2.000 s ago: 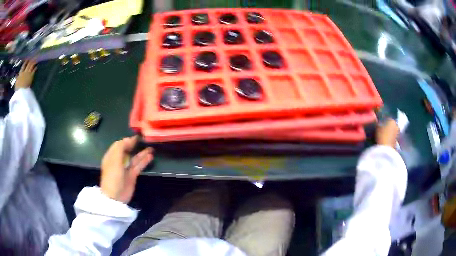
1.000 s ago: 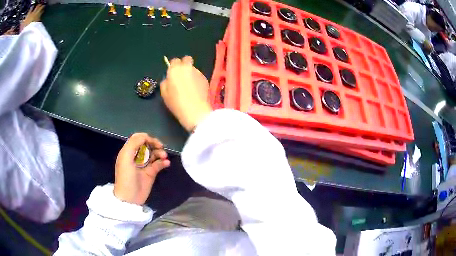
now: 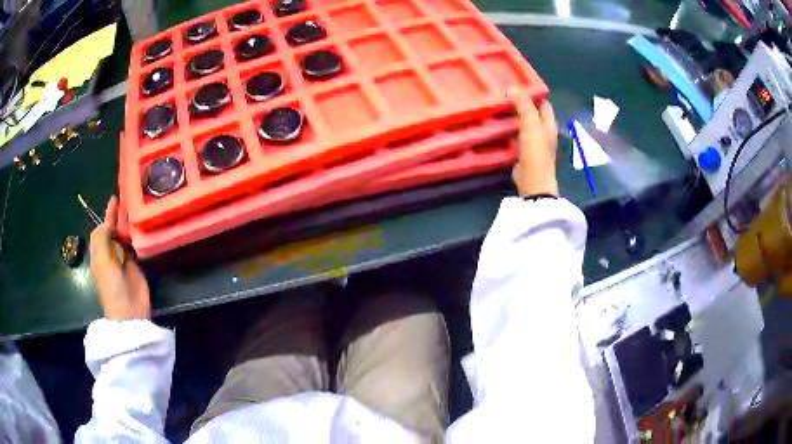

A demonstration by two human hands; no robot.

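Observation:
A stack of red-orange foam trays (image 3: 408, 143) fills the middle, slightly askew, over black trays (image 3: 347, 204). Dark shiny discs (image 3: 221, 153) sit in the left pockets of the top tray; the right pockets are empty. My left hand (image 3: 122, 273) is at the front left corner of the stack; a small yellowish edge shows between its fingers, matching the yellow-centred round part. My right hand (image 3: 537, 147) grips the front right corner, fingers over the top tray's edge. Another yellow-centred round part (image 3: 73, 251) lies left of my left hand, with thin tweezers (image 3: 89, 208) behind it.
Small gold-coloured parts (image 3: 65, 136) stand at the back left, near a yellow sheet (image 3: 74, 65). A blue pen (image 3: 583, 156) lies on white paper (image 3: 592, 143) at right. A white control box (image 3: 738, 121) and a gold-brown cylinder (image 3: 764, 238) stand far right.
My right hand has moved from the bench left of the trays to their right front corner. My left hand has moved to the left corner. The view has shifted right.

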